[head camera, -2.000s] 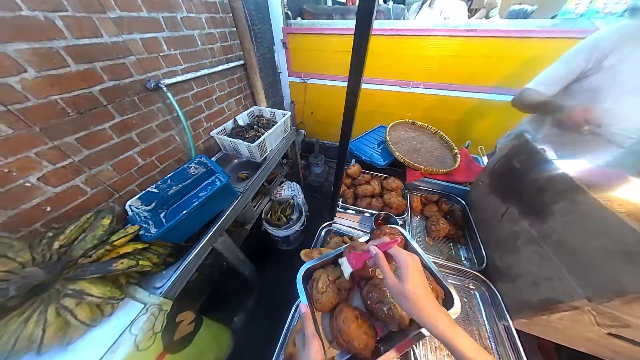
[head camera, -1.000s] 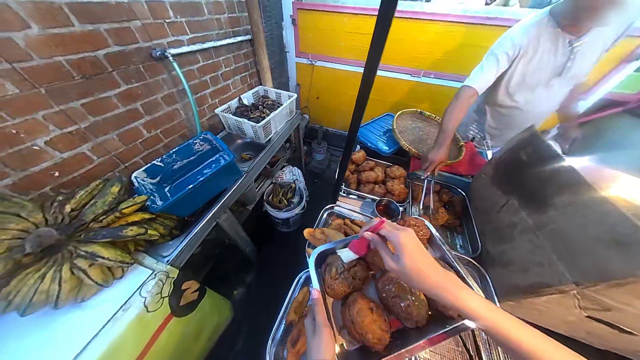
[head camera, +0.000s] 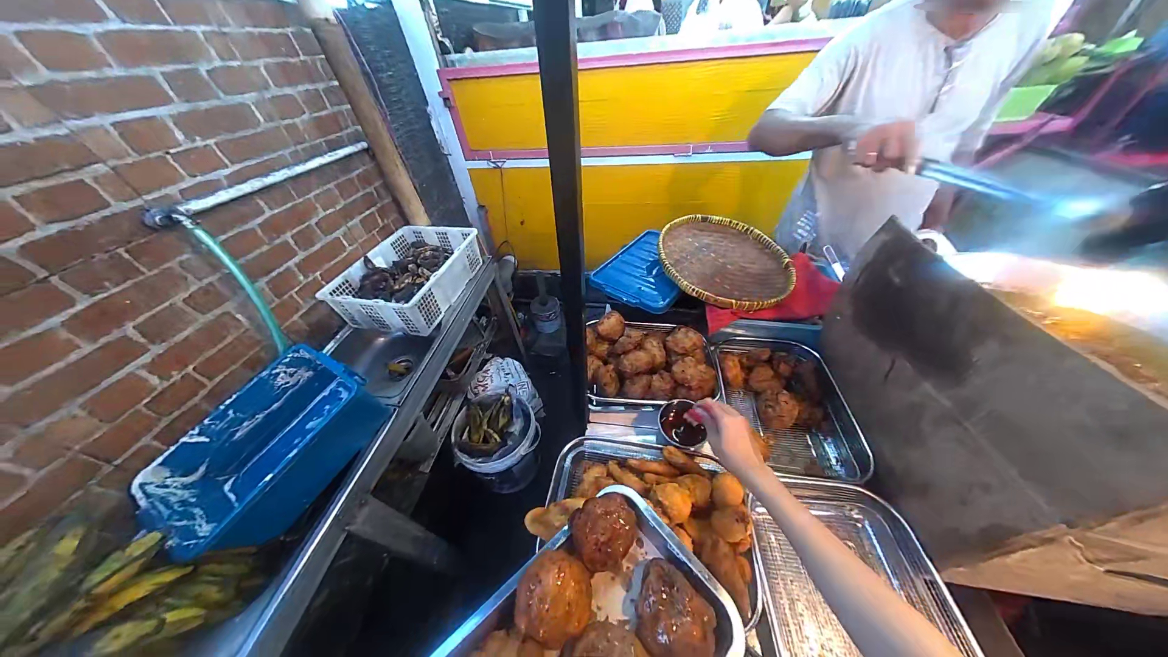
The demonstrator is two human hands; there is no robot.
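Observation:
My right hand [head camera: 725, 433] is over a small bowl of dark sauce [head camera: 680, 423], fingers closed on the pink-handled brush, mostly hidden by the hand and bowl. At the bottom, a metal tray [head camera: 730, 607] holds several glazed, browned fried pieces [head camera: 553, 598]. My left hand is out of view. Behind that tray lies another metal tray [head camera: 568, 456] with golden fried pieces [head camera: 671, 501]. Farther back, one tray holds round fried balls [head camera: 639, 358] and another holds darker fried pieces [head camera: 780, 408].
An empty-looking metal tray [head camera: 844, 547] lies right, beside a dark sooty panel [head camera: 958, 411]. A black post [head camera: 561, 182] stands ahead. Left are a blue tub [head camera: 246, 456], a white crate [head camera: 401, 310], a bucket [head camera: 502, 461] and bananas [head camera: 119, 593]. A person [head camera: 876, 137] holds a long tool.
My right hand with the brush has moved from over the glazed pieces to the sauce bowl. My left hand has left view. The person's arm has risen from the trays with a long tool.

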